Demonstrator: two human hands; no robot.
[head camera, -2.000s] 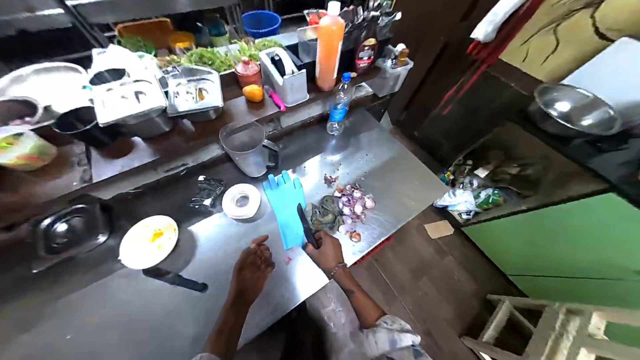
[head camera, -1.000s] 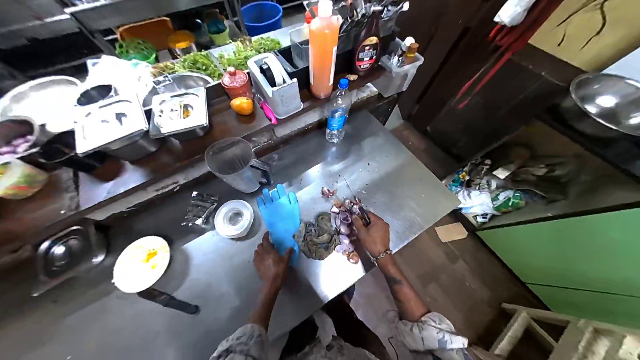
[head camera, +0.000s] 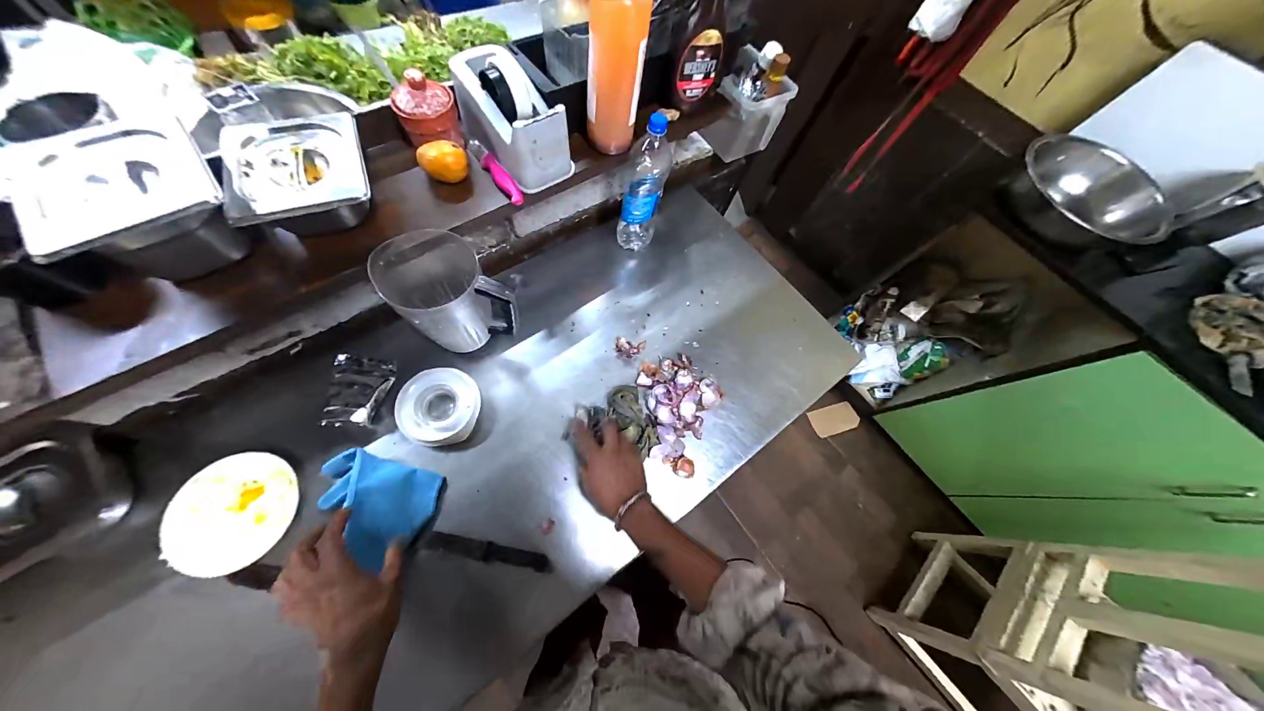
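My left hand is at the lower left, its fingers apart at the near edge of a blue glove; whether it grips the glove is unclear. My right hand rests with spread fingers on a crumpled dark green cloth. Against the cloth's right side lies a heap of onion peels and pieces. A black-handled knife lies between my hands, partly hidden near the glove. Left of the glove is a white plate with yellow residue. Round clear containers stand beyond the glove.
A clear plastic jug and a water bottle stand toward the back of the steel table. Behind them, a shelf holds a tape dispenser, an orange bottle and steel containers. A wooden stool stands at right.
The blue glove has moved left, away from the cloth and toward the plate. My right hand has moved left from the onions onto the cloth. A knife now lies between my hands.
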